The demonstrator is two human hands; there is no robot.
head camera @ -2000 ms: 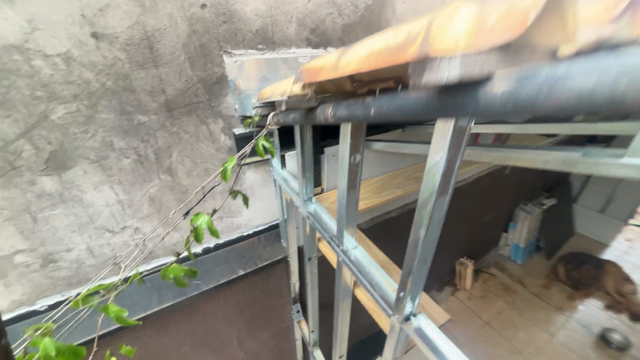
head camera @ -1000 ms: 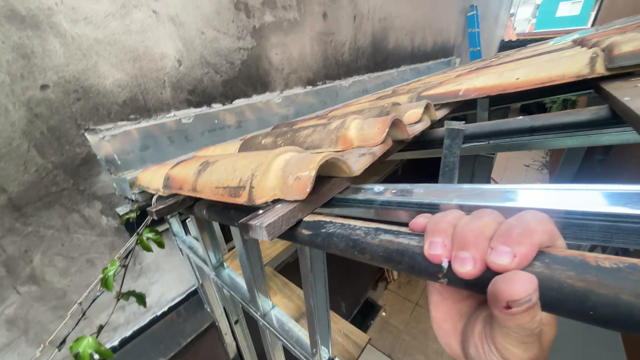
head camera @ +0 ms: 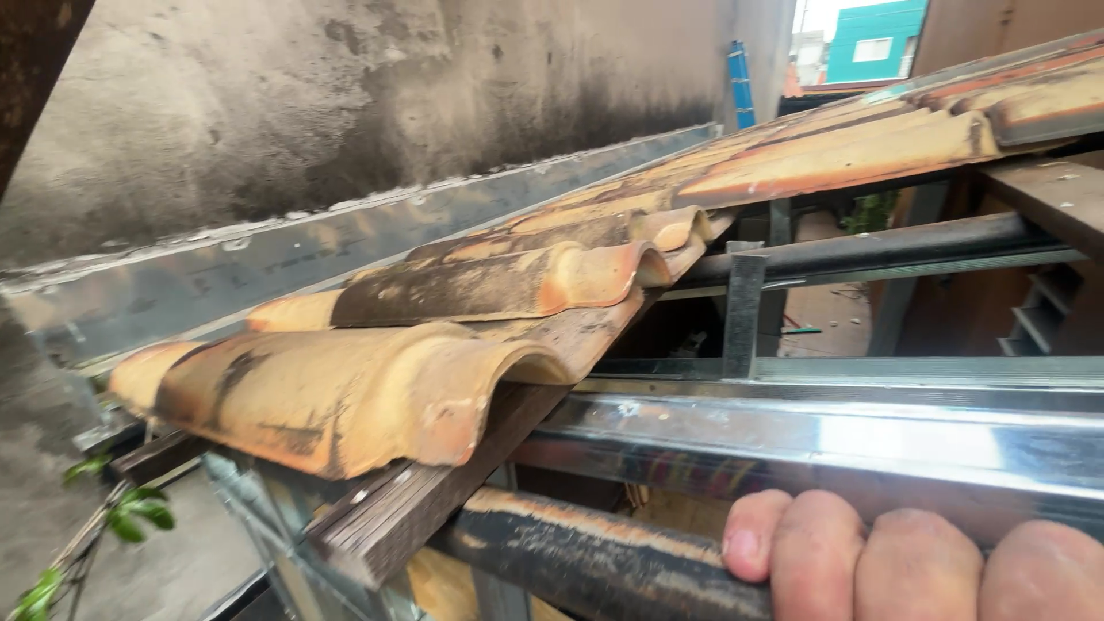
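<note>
My left hand is at the lower right, its fingers curled over a dark, rust-streaked metal pipe. The thumb and palm are out of view. Just beyond the fingers runs a shiny galvanized metal channel. To the left, curved clay roof tiles rest on a weathered wooden batten, whose end sticks out over the pipe. My right hand is not in view.
A stained masonry wall with metal flashing borders the tiles. A short upright metal stud stands beyond the channel, near openings in the roof frame. A leafy vine hangs lower left; a blue ladder stands farther back.
The view has swung up and right, closer to the tiles. My left hand, absent two seconds ago, was on the pipe one second ago and is still there.
</note>
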